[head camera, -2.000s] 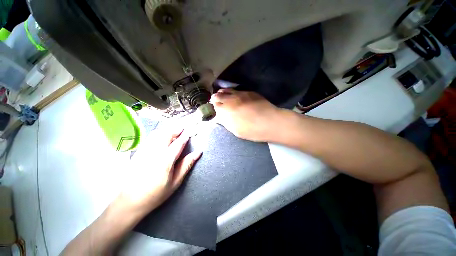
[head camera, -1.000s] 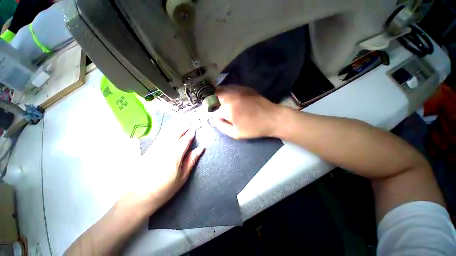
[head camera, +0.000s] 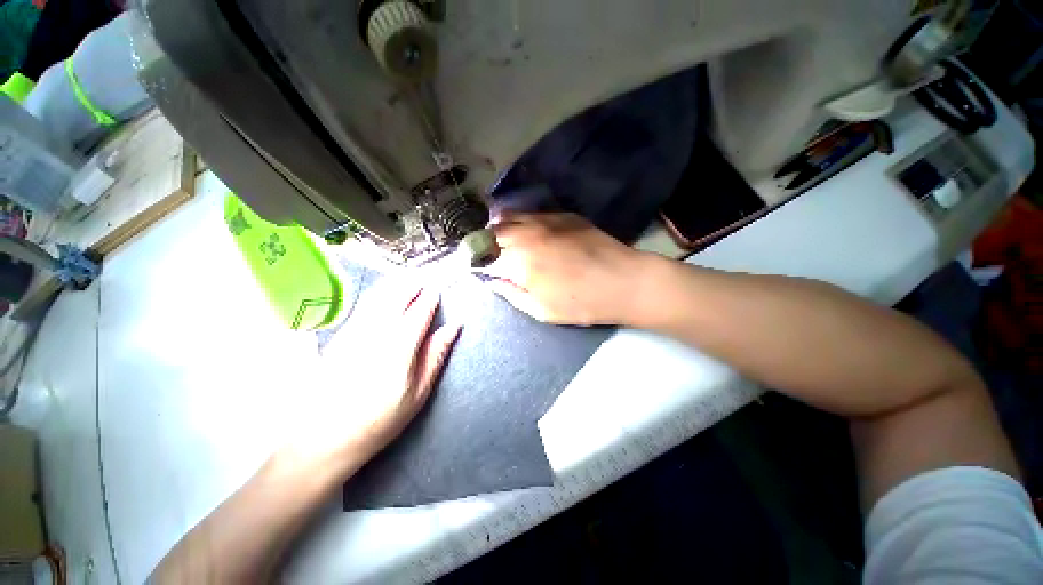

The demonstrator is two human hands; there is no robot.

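Note:
The dark grey garment panel (head camera: 475, 400) lies flat on the white table, partly under the sewing machine head (head camera: 297, 126); more dark cloth shows under the machine arm. My left hand (head camera: 383, 366) rests flat on the panel's left part, fingers apart, overexposed by the lamp. My right hand (head camera: 560, 269) is beside the tension knob (head camera: 480, 246), right of the needle area, with fingers bent down at the cloth. Its fingertips are partly hidden, so a grip cannot be told. Needle and presser foot are lost in glare.
A neon green tag (head camera: 286, 269) hangs left of the needle. A smartphone (head camera: 715, 200) lies under the machine arm. Dark snips (head camera: 829, 154) and black scissor loops (head camera: 958, 97) lie further right, near a grey control panel (head camera: 944, 183). A wooden board (head camera: 143, 189) is at the left.
Since two seconds ago, the panel has turned and its lower edge has moved up and right. Both hands stay on the cloth near the needle area. The camera view has shifted slightly.

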